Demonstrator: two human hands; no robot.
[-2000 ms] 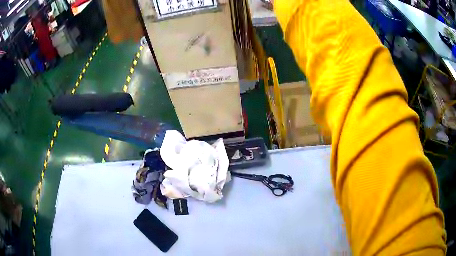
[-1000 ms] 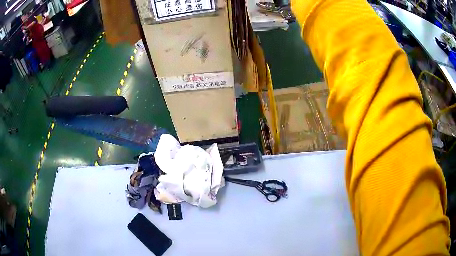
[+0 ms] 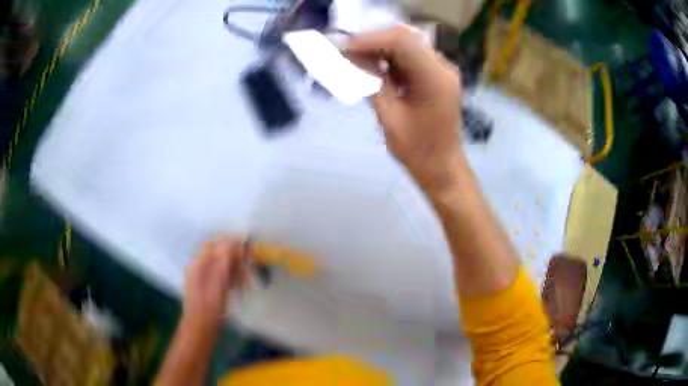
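Note:
My right hand (image 3: 415, 102) is over the far part of the white table (image 3: 151, 136) and holds a white tag (image 3: 332, 66) between thumb and fingers. A thin dark cord loop (image 3: 245, 21) shows left of the tag. My left hand (image 3: 215, 271) is low at the table's near edge, blurred, closed on a small yellow-orange piece (image 3: 287, 258) that points right. A small dark part shows under that piece; I cannot tell what it is.
A black smartphone (image 3: 269, 98) lies on the table, left of the tag. Dark shears handles (image 3: 477, 124) show right of my right wrist. A trolley with a yellow handle (image 3: 606, 113) stands beyond the table. A brown rest pad (image 3: 564, 290) is at the right end.
The view has swung down over the table. Both hands have come into view, one with the tag and one with the yellow-orange piece; before, only the right sleeve showed.

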